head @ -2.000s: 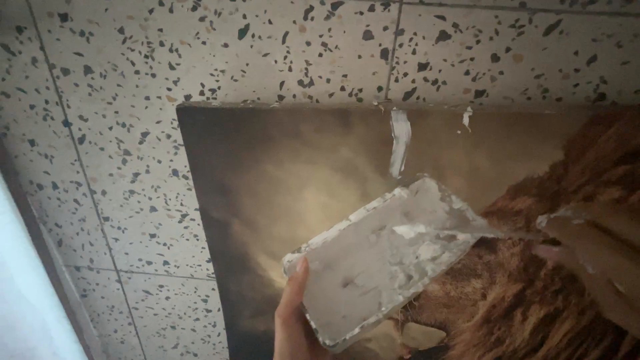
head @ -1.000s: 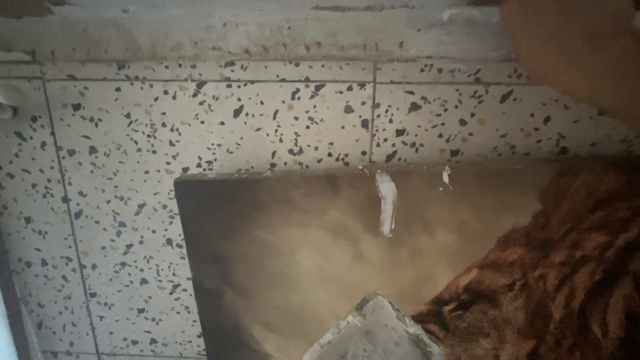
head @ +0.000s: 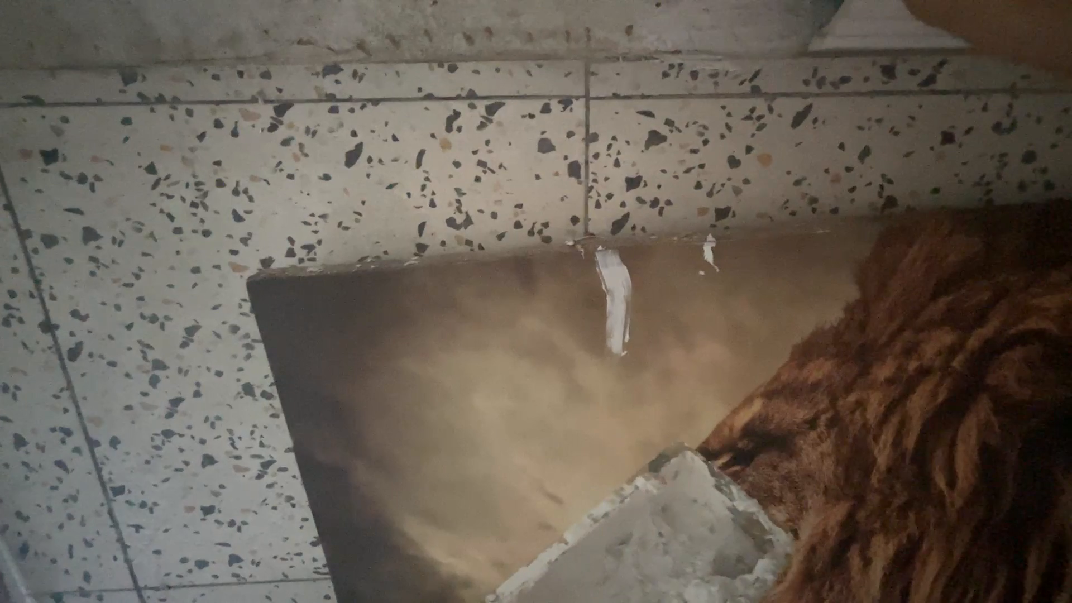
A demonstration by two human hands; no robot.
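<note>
A flat rectangular plate [head: 662,536] smeared with pale grey putty juts in from the bottom edge, over a printed panel [head: 502,368] with a cloudy tan background and brown fur. My left hand is out of view, so its hold on the plate is hidden. A blurred orange-brown shape [head: 1005,25] fills the top right corner; it may be part of my right hand or arm, but its fingers and any tool cannot be made out. Beside it is a white flared object [head: 888,29]. A white putty streak [head: 616,301] and a smaller white smear [head: 710,251] mark the panel's upper part.
Speckled terrazzo tiles [head: 201,184] with dark joints border the panel on its left and upper sides. Along the top runs a rough grey, stained surface [head: 335,29].
The putty-covered plate sits lower in view than two seconds ago, when my left hand gripped it and my right hand was at its right side. The view has shifted towards the grey surface.
</note>
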